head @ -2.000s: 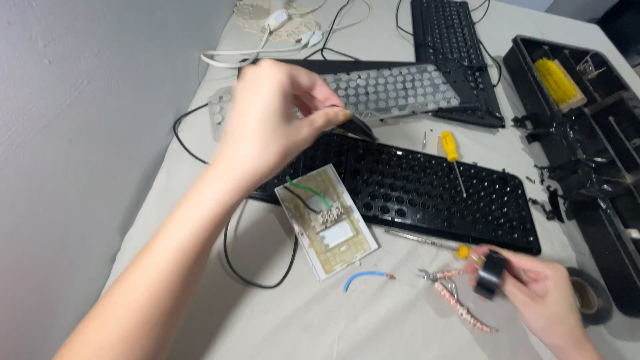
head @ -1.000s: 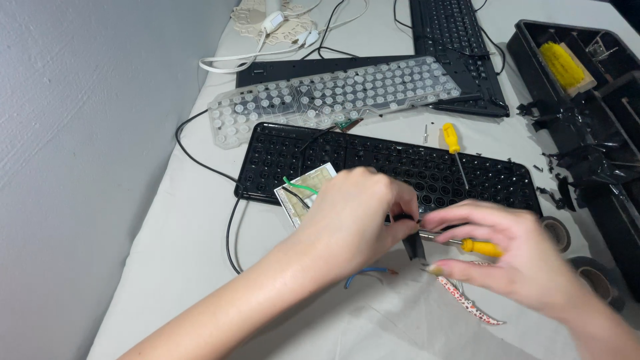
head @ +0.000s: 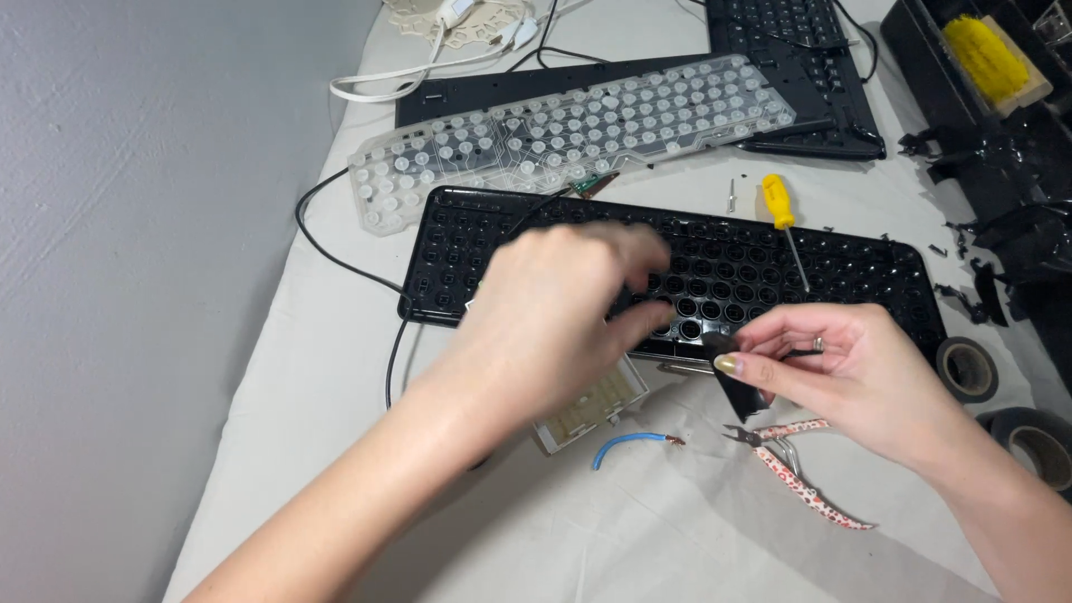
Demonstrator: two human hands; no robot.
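Note:
My left hand (head: 561,310) is blurred above a black keyboard shell (head: 519,209), thumb and fingers apart with nothing seen between them. Between the thumb and fingers of my right hand (head: 829,368) is a strip of black tape (head: 737,389). Beneath my left hand lies a white-edged module (head: 595,402), partly covered. A short blue wire (head: 628,438) with a bare copper end lies in front of it. Nippers with patterned handles (head: 791,473) rest below my right hand. A screwdriver with a yellow handle (head: 777,201) leans on the shell.
A clear keyboard membrane (head: 569,126) overlaps a black panel behind the shell. Another black keyboard (head: 787,67) lies at the back. Tape rolls (head: 967,369) sit at the right, near black scraps and a black organizer (head: 921,50) holding a yellow brush (head: 988,63). A white cable (head: 377,79) lies at the back left.
My hands were close together at the tape a second ago; my left hand has moved left, away from it. The black tape roll seen earlier in my right hand is no longer there.

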